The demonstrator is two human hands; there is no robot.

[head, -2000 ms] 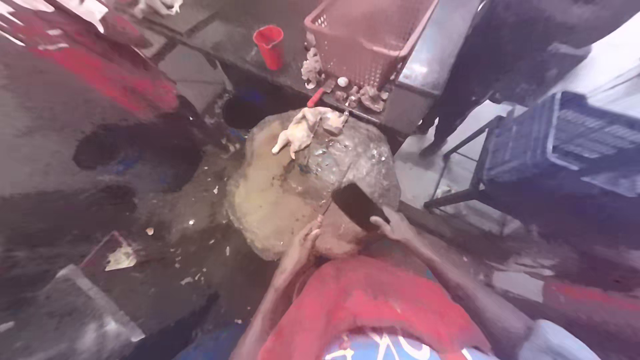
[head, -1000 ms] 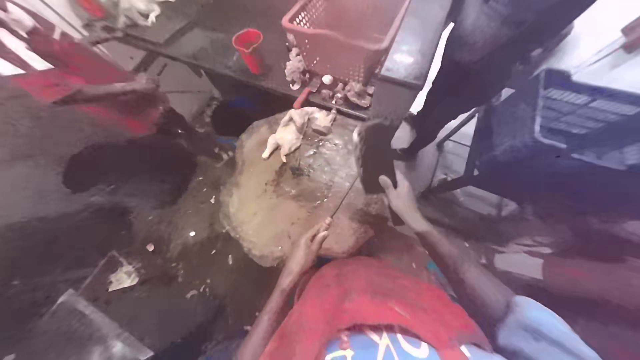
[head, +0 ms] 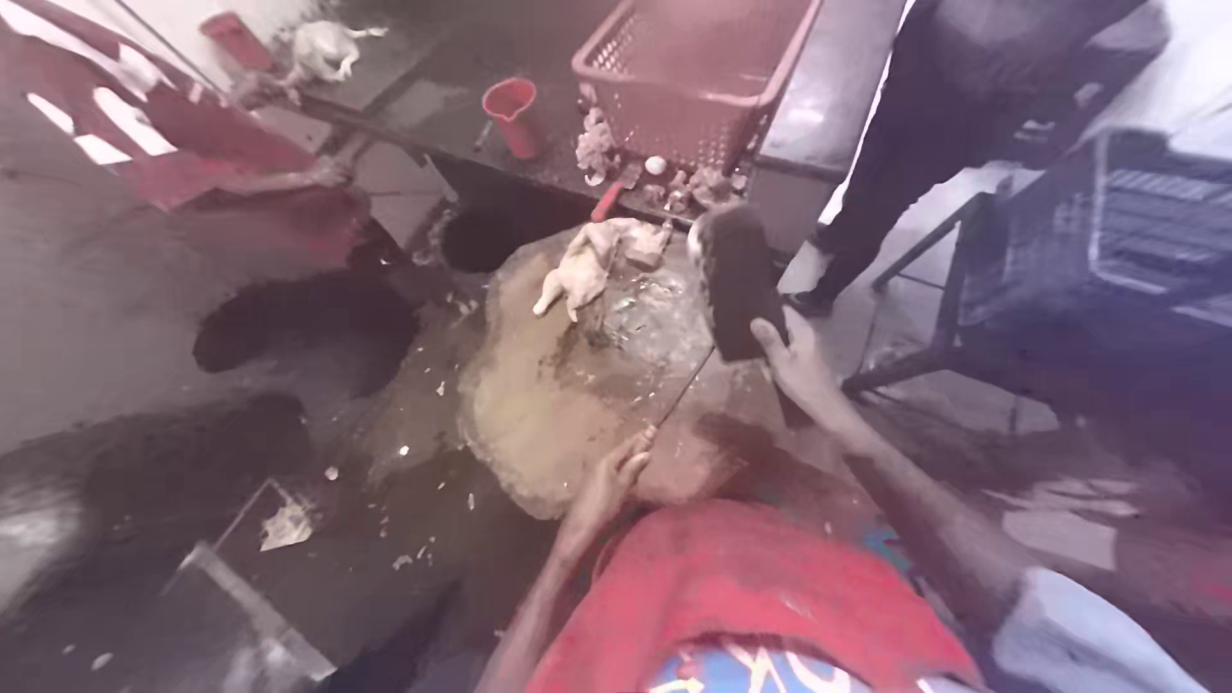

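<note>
My right hand (head: 797,361) grips the near end of a wide, dark cleaver (head: 741,289), its blade pointing away from me over the right edge of a round wooden chopping block (head: 539,404). My left hand (head: 626,464) is closed on the near end of a thin dark rod (head: 685,390), which looks like a sharpening steel; its far end meets the lower edge of the cleaver. A plucked, pale bird carcass (head: 585,268) lies at the far side of the block, beyond both hands. Wet, shiny residue covers the block's middle.
Behind the block, a counter carries a pink plastic basket (head: 674,115), a red jug (head: 518,125), meat scraps (head: 597,149) and a red-handled tool (head: 608,202). A person (head: 924,125) stands at back right near a blue crate (head: 1165,212). Another person in red (head: 231,202) is at left.
The cleaver has swung from a slant across the block to pointing away from me, farther right. The rod shows more plainly now. The carcass stays where it was on the block.
</note>
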